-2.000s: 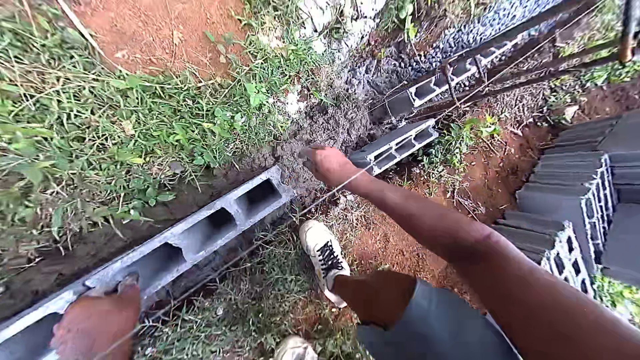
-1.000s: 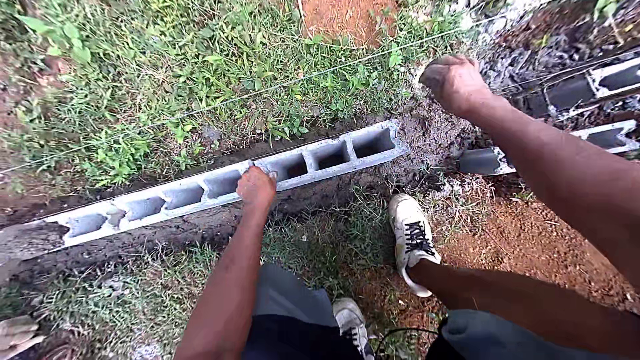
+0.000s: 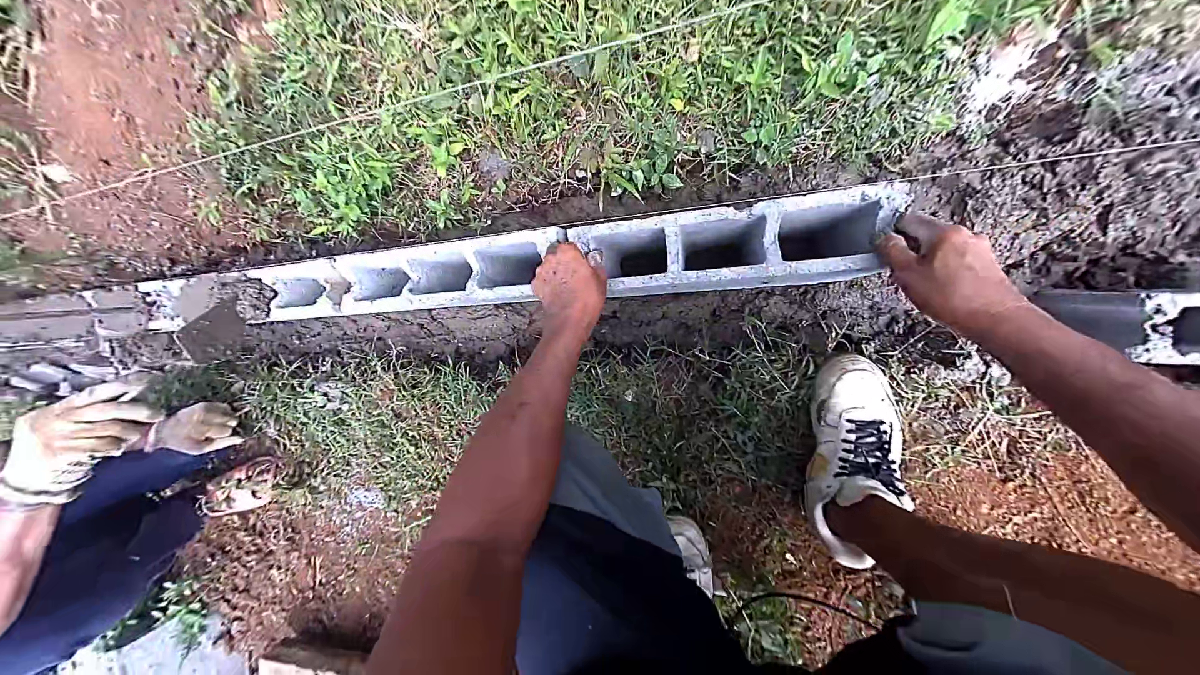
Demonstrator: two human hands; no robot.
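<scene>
A hollow concrete block (image 3: pixel 731 278) lies at the right end of a row of blocks set on dark wet mortar. My left hand (image 3: pixel 570 286) grips its left end, at the joint with the neighbouring block (image 3: pixel 412 292). At its right end my right hand (image 3: pixel 937 258) holds the corner, thumb and fingers on the end wall. A taut string line (image 3: pixel 984 169) runs along the far edge of the row. A trowel blade or flat piece (image 3: pixel 211 330), grey with mortar, rests at the left part of the row; which it is I cannot tell.
A co-worker's gloved hands (image 3: pixel 84 431) are at the lower left, beside the row. Another string (image 3: pixel 450 89) crosses the grass above. My shoe (image 3: pixel 853 450) stands just below the right end of the row. More blocks (image 3: pixel 1092 314) lie at the right edge.
My right hand has come from the mortar beyond the block to the block's right end. The view has shifted left, bringing the co-worker's gloved hands into sight.
</scene>
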